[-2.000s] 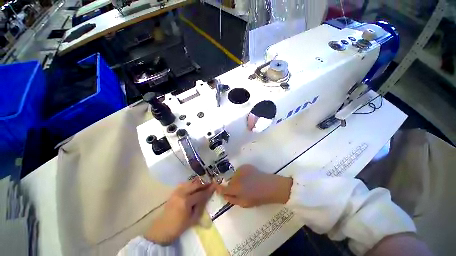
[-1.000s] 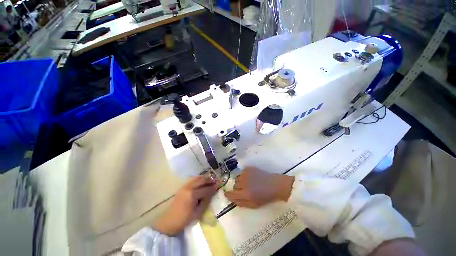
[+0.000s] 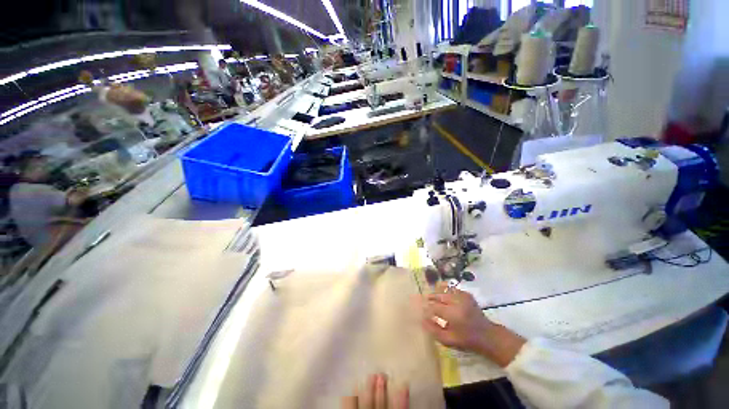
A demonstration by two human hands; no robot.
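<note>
A large beige panel (image 3: 328,327) lies flat on the white table left of the needle area, its right edge along the yellow guide tape (image 3: 449,369). My left hand (image 3: 377,395) shows only as fingers at the bottom edge, resting on the panel; the rest is cut off. My right hand (image 3: 464,321) is by the presser foot area (image 3: 456,268), with bent fingertips at the panel's right edge; whether they pinch it is unclear. The white sewing machine (image 3: 575,188) stands behind and to the right. The needle tip is too small to tell.
A panel stack (image 3: 144,295) lies at left. Blue crates (image 3: 236,164) stand behind it, one with dark contents. Thread cones (image 3: 534,60) stand behind the machine. A black cord (image 3: 691,257) lies at right. A person (image 3: 36,204) is at far left.
The view has lifted and turned left. My left hand has left the needle area and now lies on the panel. The panel now lies in front of the machine's left end; my right hand stays near the foot.
</note>
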